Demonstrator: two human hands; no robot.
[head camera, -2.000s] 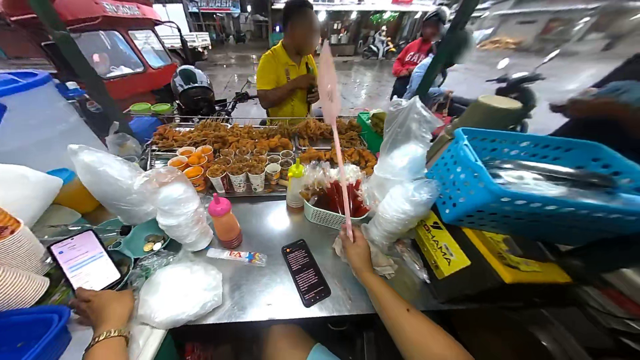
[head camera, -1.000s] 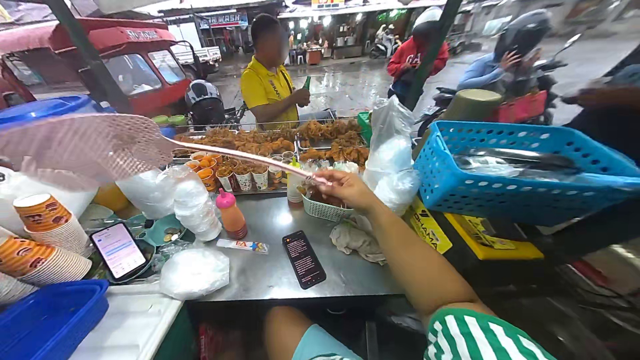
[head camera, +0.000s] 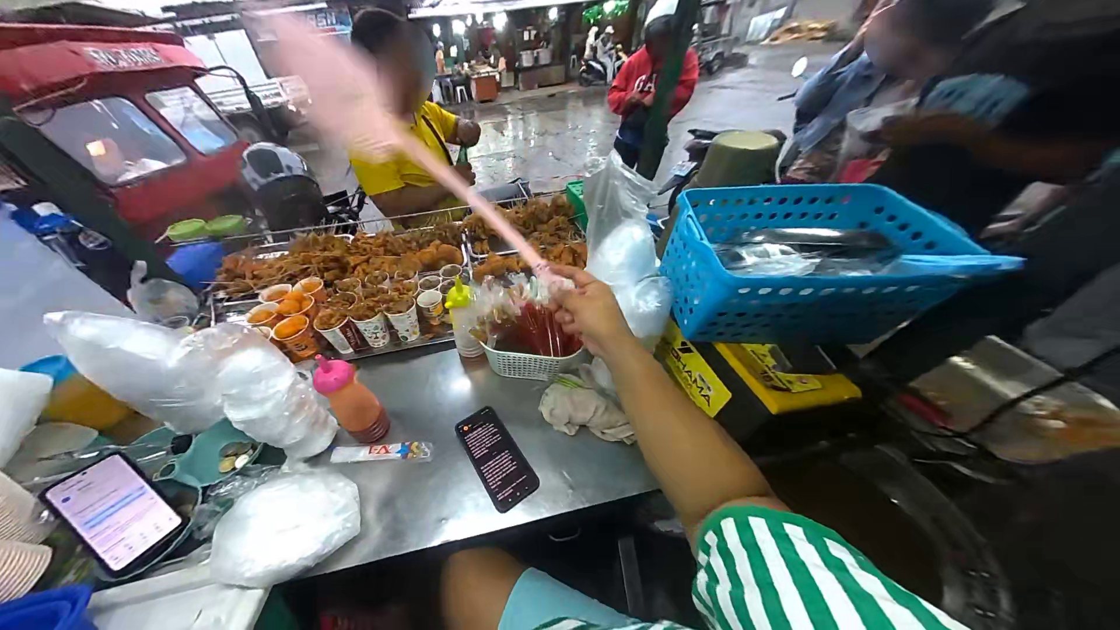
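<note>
My right hand (head camera: 591, 311) grips the thin handle of a pink fly swatter (head camera: 472, 197), whose broad head is blurred at the upper left, in front of a person in yellow. Below the hand is a small white basket (head camera: 525, 363) with bagged red sauce. Beyond the swatter's handle lie trays of fried food (head camera: 350, 258) and filled paper cups (head camera: 372, 328). A dark phone (head camera: 497, 458) lies on the steel counter beside a crumpled cloth (head camera: 582, 409). Another phone (head camera: 114, 514) with a lit screen rests at the left. My left hand is not in view.
A blue plastic basket (head camera: 761, 306) stands on a black and yellow box (head camera: 787, 385) at the right. Sauce bottles (head camera: 352, 398), plastic bags (head camera: 284, 525) and a bowl with coins (head camera: 210, 451) stand at the left. A green post (head camera: 669, 96) rises behind the food; people stand beyond.
The swatter, pointing left a second ago, now slants up and left over the food. My left hand, by the lit phone two seconds ago, is out of view. The person in red stands more upright.
</note>
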